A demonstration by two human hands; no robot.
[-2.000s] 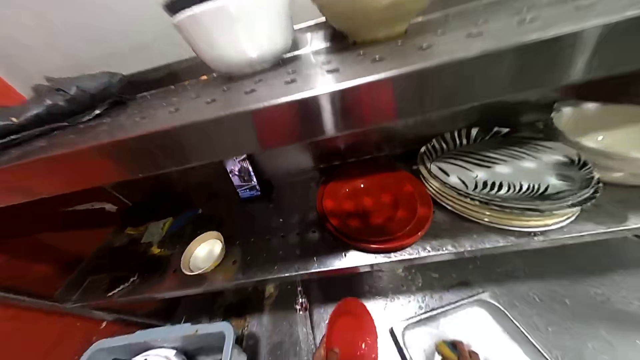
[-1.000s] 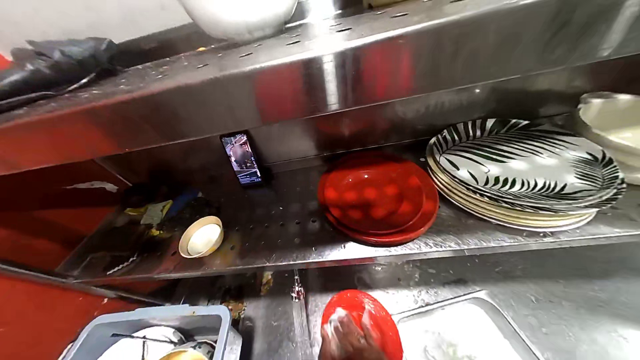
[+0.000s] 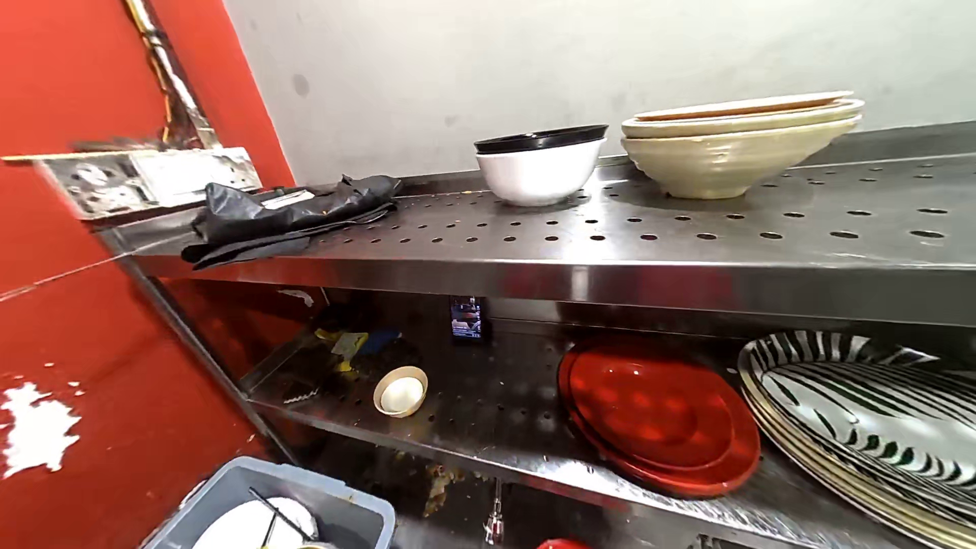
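Neither of my hands shows in the head view now. Only the rim of a red plate or dish (image 3: pixel 563 544) appears at the bottom edge; what holds it, if anything, is out of view. On the lower steel shelf lie stacked red plates (image 3: pixel 663 415), with a stack of black-and-white patterned oval plates (image 3: pixel 869 415) to their right. A small beige bowl (image 3: pixel 401 393) with something white inside sits left of the red plates. At the bottom left, a grey plastic tub (image 3: pixel 278 476) holds white dishware (image 3: pixel 248 526) and thin dark utensils.
The perforated upper shelf (image 3: pixel 526 252) carries a black plastic bag (image 3: pixel 293 217), a white bowl (image 3: pixel 541 174) with a black one in it, and stacked cream bowls (image 3: pixel 717 156). A lit phone (image 3: pixel 467 318) leans at the back below. A red wall (image 3: pixel 130 381) bounds the left.
The view has swung up and left. The hand seen on the red dish one second ago is out of frame, and only the dish's edge remains visible.
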